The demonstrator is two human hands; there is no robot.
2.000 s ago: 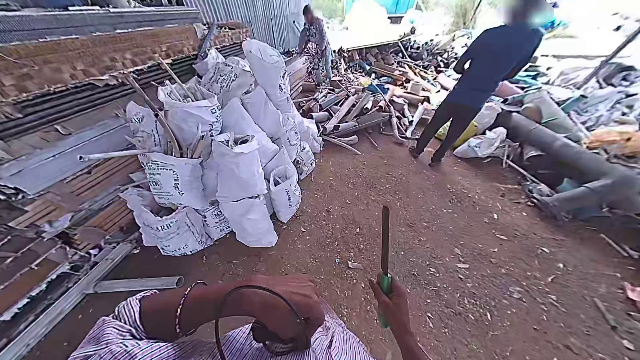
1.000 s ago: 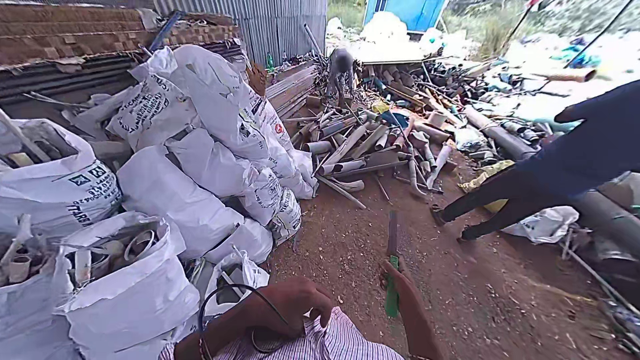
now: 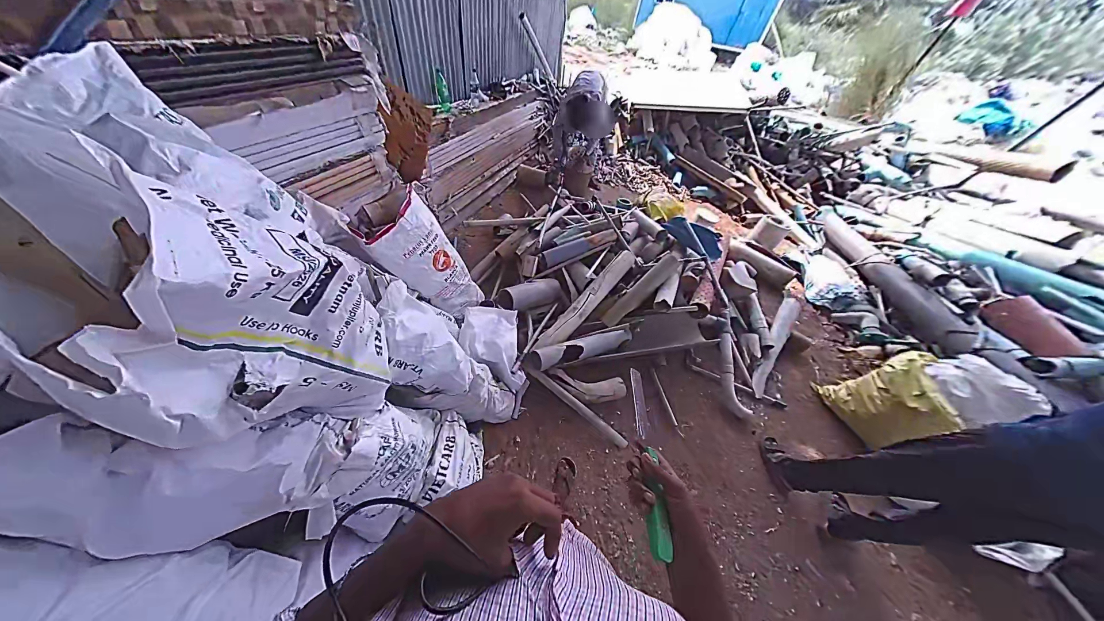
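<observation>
My right hand grips the green handle of a long-bladed tool, likely a knife or saw, whose narrow blade points away from me over the dirt. My left hand is bent in front of my striped shirt, with its fingers curled at the cloth. A thin black cable loops around that hand and forearm; whether the fingers hold the cable or the cloth, I cannot tell. Beyond the blade lies a heap of cut plastic pipes.
Stuffed white woven sacks are stacked at my left. A person bends by the pipe heap; another person's legs are at my right, near a yellow sack. Long pipes lie at the right, and a corrugated metal wall stands behind.
The view has moved forward, past the front sacks and nearer the pipe heap. My right hand still holds the green-handled tool, and my left hand stays at the shirt.
</observation>
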